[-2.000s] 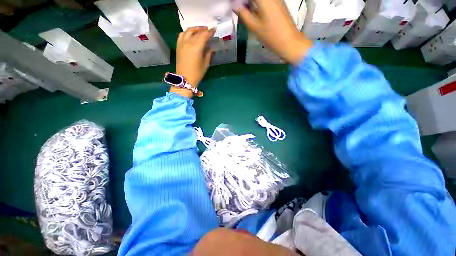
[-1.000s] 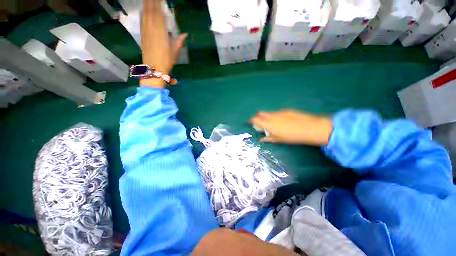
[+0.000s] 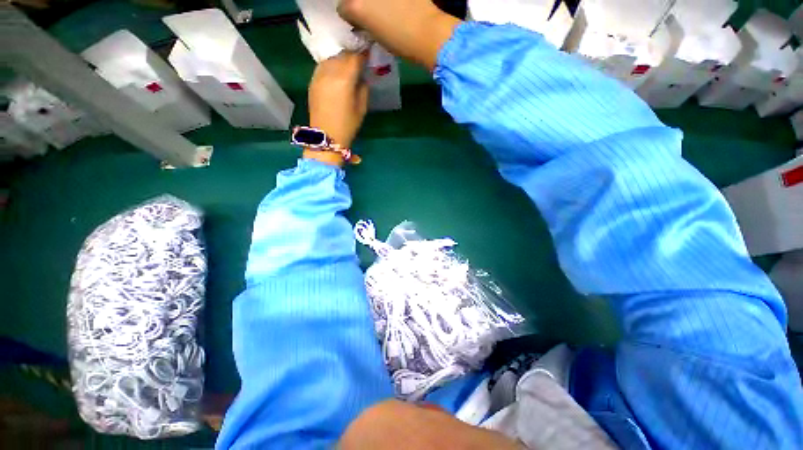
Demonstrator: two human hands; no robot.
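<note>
My left hand [image 3: 337,98] is at the near side of an open white retail box [image 3: 385,85] at the top middle, fingers on its upper edge. My right hand [image 3: 398,25] is over the top of the same box, fingers pointing down at its opening. White material shows by the fingertips; whether the right hand holds a cable I cannot tell. The cable pile [image 3: 427,303] lies in its open clear bag in front of my body, with one loop sticking out at its upper left.
A full bag of cables [image 3: 139,316] lies at the left. More retail boxes [image 3: 231,75] stand in a row along the far side. A grey metal bar [image 3: 114,97] crosses the upper left. A larger white carton [image 3: 768,211] with a red mark stands at the right edge.
My right hand has moved from the green surface up to the box top, and the loose cable seen earlier no longer shows there. My left hand has moved right onto this box. The boxes have shifted.
</note>
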